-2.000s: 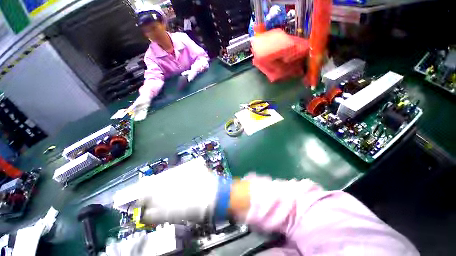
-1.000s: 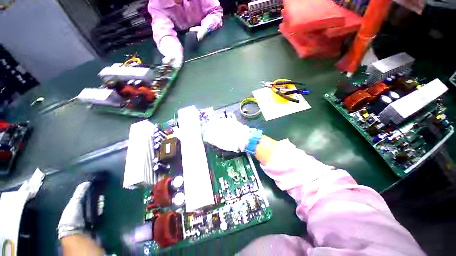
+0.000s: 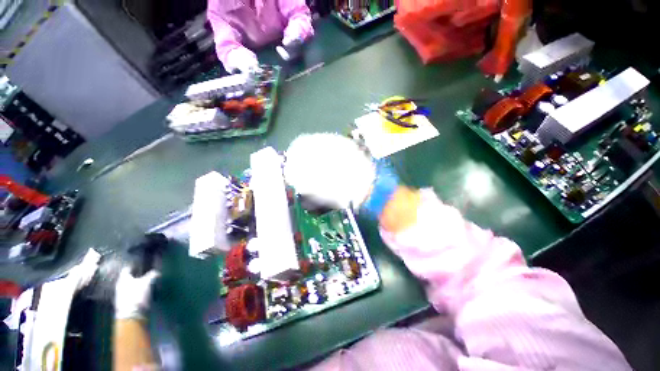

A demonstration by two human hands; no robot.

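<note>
A green power board point(image 3: 326, 246) lies component side up on the green bench before me. It has a long silver-white heatsink point(image 3: 273, 217), a shorter finned one point(image 3: 210, 217) and copper-red toroids point(image 3: 244, 304). My right hand point(image 3: 329, 170), white-gloved with a blue wrist band, is blurred over the board's far right corner; its fingers cannot be made out. My left hand point(image 3: 135, 290), white-gloved, is at lower left, beside the board, closed on the black barcode scanner point(image 3: 147, 252), which is blurred.
Side cutters point(image 3: 402, 112) and a yellow roll point(image 3: 394, 123) lie on a white sheet point(image 3: 427, 134). Another board point(image 3: 579, 181) is at right, one point(image 3: 228, 127) beyond mine near a person in pink point(image 3: 253, 32), one point(image 3: 43, 232) at far left. Red foam pads point(image 3: 449, 32) stand at the back.
My left hand has come onto the scanner since the oldest frame and now moves slightly up with it. My right hand stays near the board's far corner. The far board has shifted away.
</note>
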